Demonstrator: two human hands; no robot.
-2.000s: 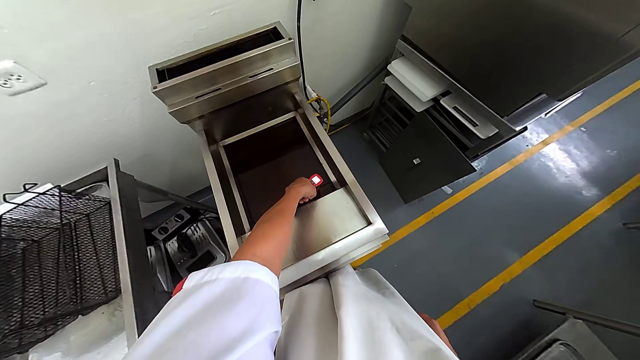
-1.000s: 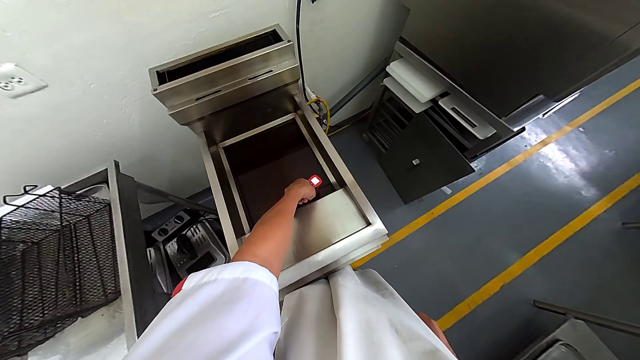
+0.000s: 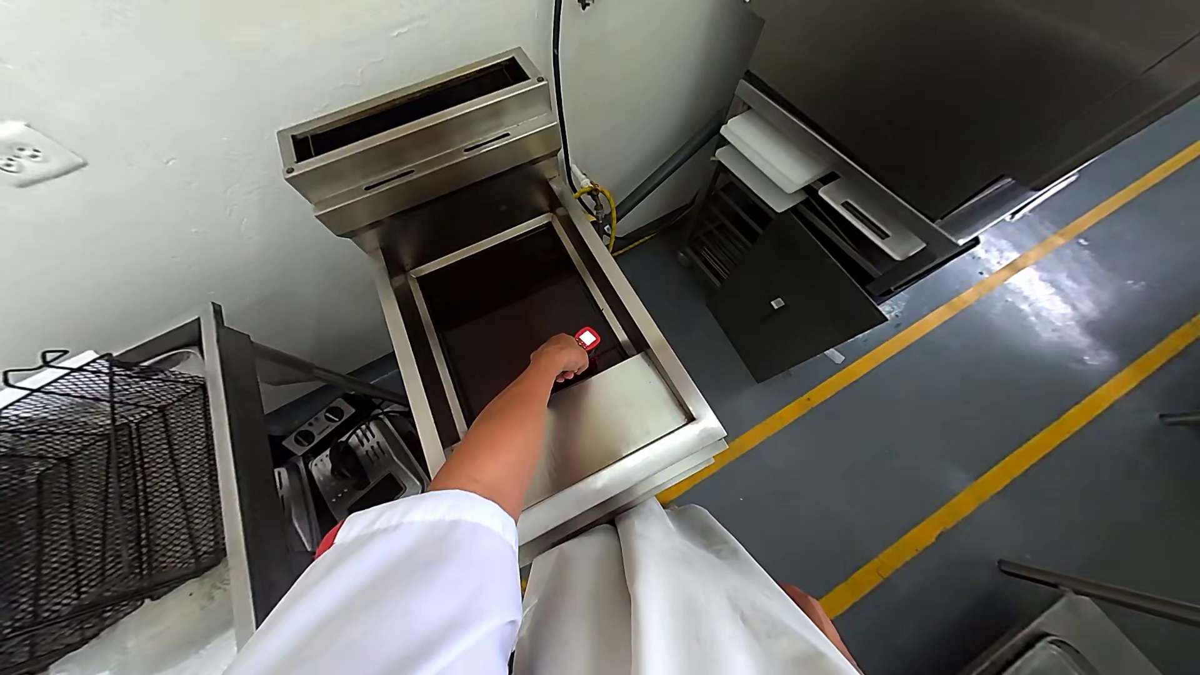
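My left hand [image 3: 561,358] is closed around a red handheld device with a lit white display, probably a thermometer [image 3: 588,338]. The hand is above the front part of a stainless steel fryer [image 3: 698,433], whose tank holds dark liquid [image 3: 506,309]. A flat metal plate [image 3: 614,412] covers the front of the tank, just below the hand. Whether the device's lower end touches the liquid is hidden. At the right edge of my white apron a strip of skin [image 3: 817,623] shows, partly hidden; its fingers cannot be seen.
Black wire mesh baskets [image 3: 112,469] stand at the left beside a metal frame. Appliances with knobs [image 3: 319,427] are low behind it. White boards [image 3: 773,155] rest on a rack at the right. A yellow hose [image 3: 611,211] runs behind the fryer. Yellow lines [image 3: 937,534] cross the grey floor.
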